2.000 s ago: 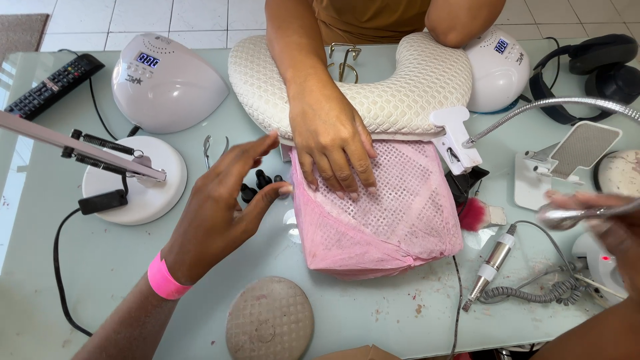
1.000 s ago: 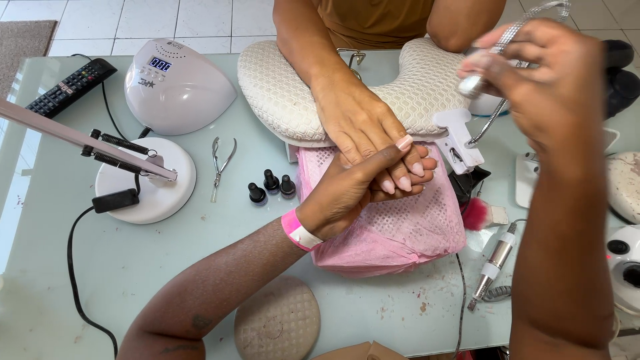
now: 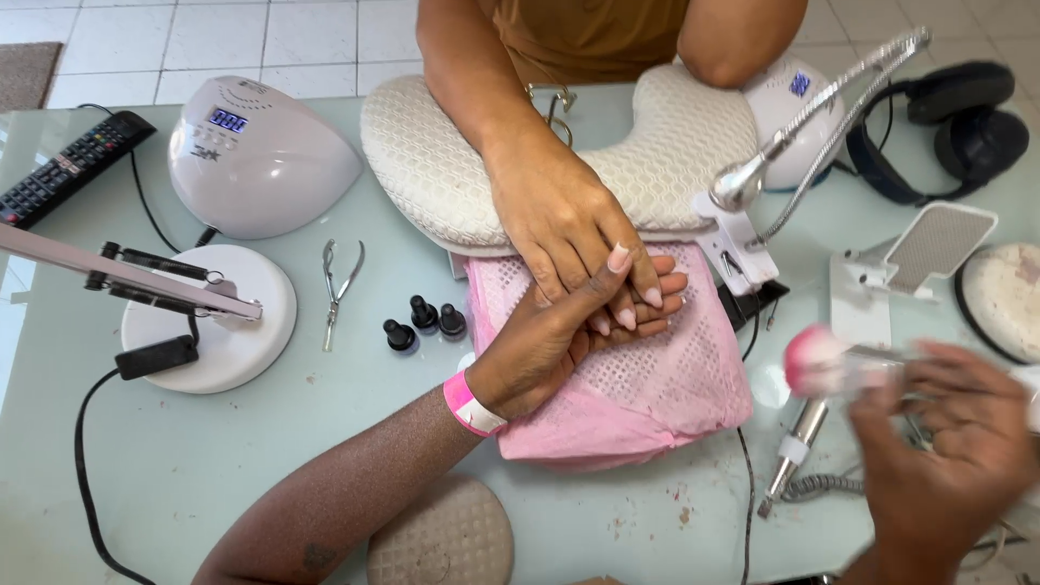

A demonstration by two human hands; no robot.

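My left hand (image 3: 561,341), with a pink and white wristband, lies palm up under the fingers of another person's hand (image 3: 561,203), my thumb across them. Both rest above a pink perforated cloth (image 3: 617,406) wrapped over a cushion. At the right, my right hand (image 3: 942,447) is blurred and holds a brush with pink and white bristles (image 3: 816,361). Beneath the brush an electric nail drill handpiece (image 3: 796,455) lies on the glass table. The other person's forearm crosses a curved white armrest cushion (image 3: 439,187).
Left of my hand are several small black-capped bottles (image 3: 424,313), a cuticle nipper (image 3: 335,292), a white lamp base (image 3: 244,341) and a nail lamp (image 3: 268,171). A flexible metal lamp neck (image 3: 812,114) arches at right, near headphones (image 3: 877,154) and a phone stand (image 3: 934,252). A round pad (image 3: 443,536) sits in front.
My right hand has moved down and right from the flexible lamp neck, which it held a second ago, and now holds the brush. My left hand came under the other person's fingers since two seconds ago.
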